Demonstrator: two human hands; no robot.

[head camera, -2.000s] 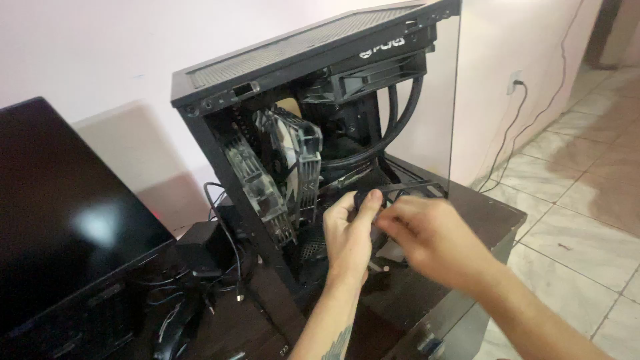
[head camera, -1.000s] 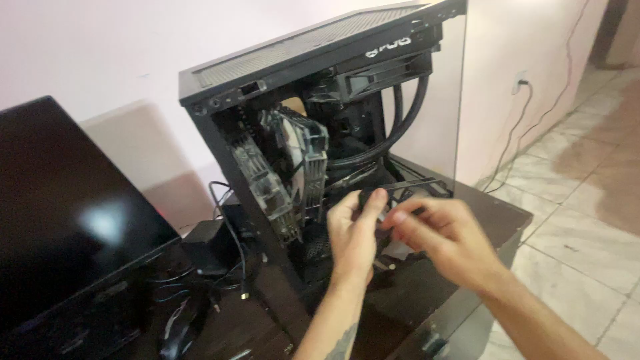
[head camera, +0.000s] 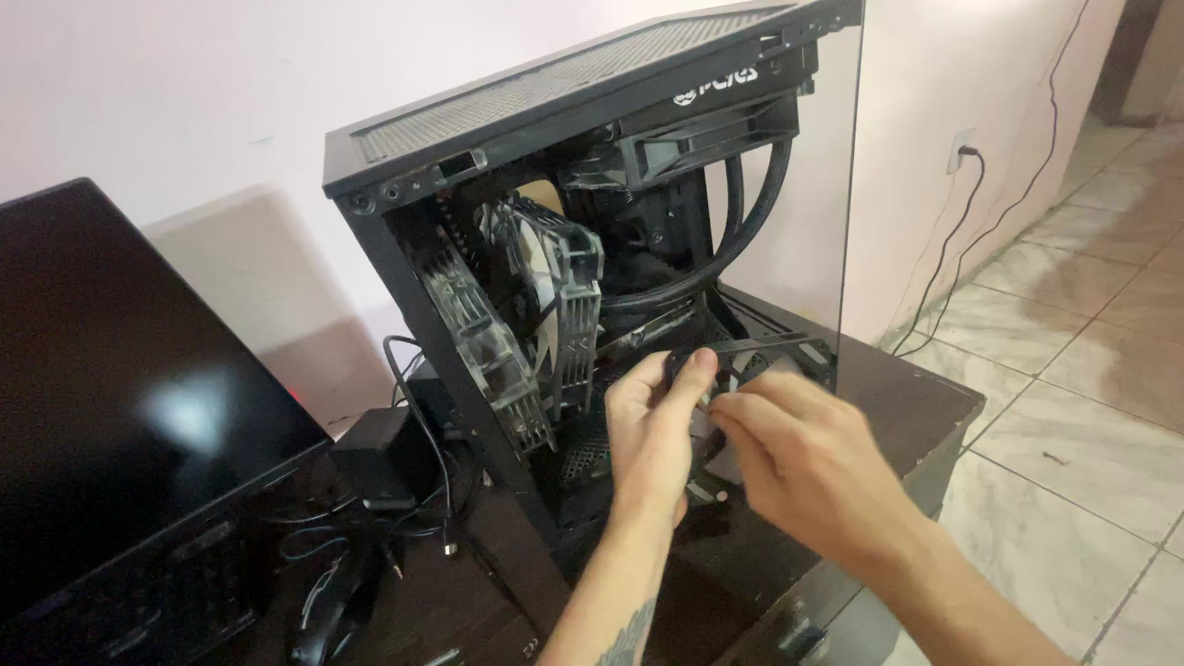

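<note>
My left hand [head camera: 655, 425] grips a black computer fan frame [head camera: 768, 347] by its near left corner, thumb on top. The fingertips of my right hand [head camera: 795, 435] are pinched together at the frame's near side; whether they hold something small is hidden. Behind both hands stands an open black computer case [head camera: 546, 148] with a mesh top. Inside it, a clear-framed fan [head camera: 564, 305] stands tilted near another clear-framed fan [head camera: 490, 361]. Black coolant tubes [head camera: 763, 217] curve down from the radiator assembly at the top.
A monitor [head camera: 139, 398] is at the left, above a dark keyboard [head camera: 148, 592]. A black box-shaped speaker [head camera: 384, 453], loose cables [head camera: 449, 499] and a black mouse [head camera: 324, 601] lie between it and the case. The dark desk [head camera: 925, 388] ends at the right above a tiled floor.
</note>
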